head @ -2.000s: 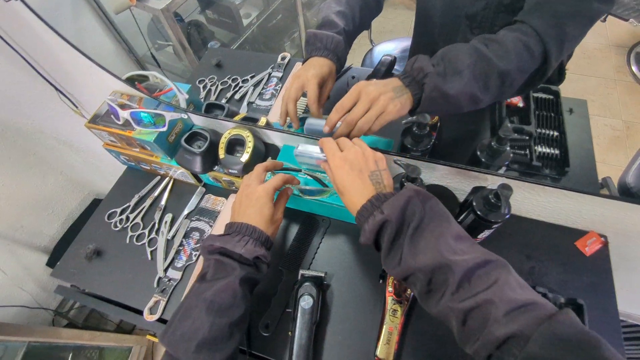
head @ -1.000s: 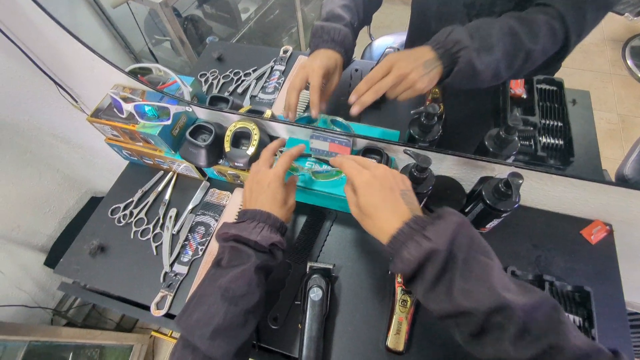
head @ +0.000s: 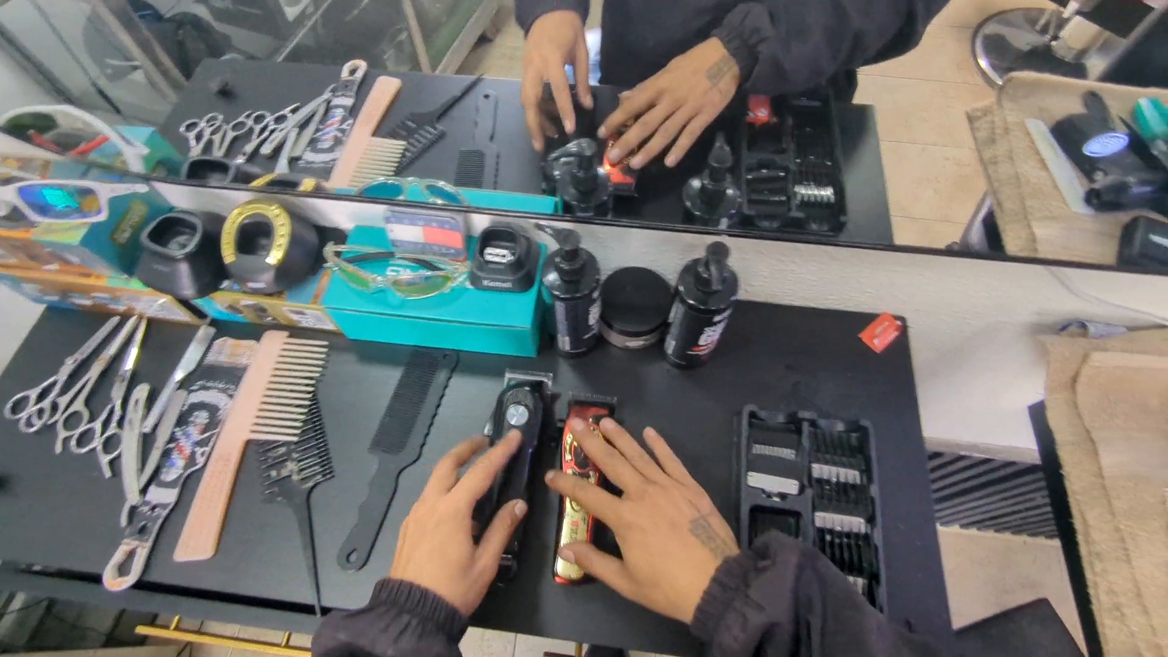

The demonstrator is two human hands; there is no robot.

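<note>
My left hand point(head: 459, 525) rests on a black hair clipper point(head: 518, 429) lying on the black table, its fingers spread along the clipper's left side. Beside it, the spread fingers of my right hand point(head: 643, 511) lie over a red and gold trimmer point(head: 577, 511). Both tools point toward the mirror, a small gap between them. A black clipper comb point(head: 397, 456) lies left of my left hand. Behind the tools stand two black pump bottles point(head: 701, 315) with a round black jar point(head: 636, 306) between them.
A pink comb point(head: 239, 447), several scissors point(head: 78, 392) and razors lie at left. Clear-framed glasses point(head: 401, 274) rest on a teal box point(head: 438, 324) below the mirror point(head: 511, 119). A tray of clipper guards point(head: 808, 493) and a red packet point(head: 881, 332) are at right.
Both hands have moved from the glasses and the teal box down to the clipper and trimmer. The small card with red and white now stands behind the glasses. The view has shifted.
</note>
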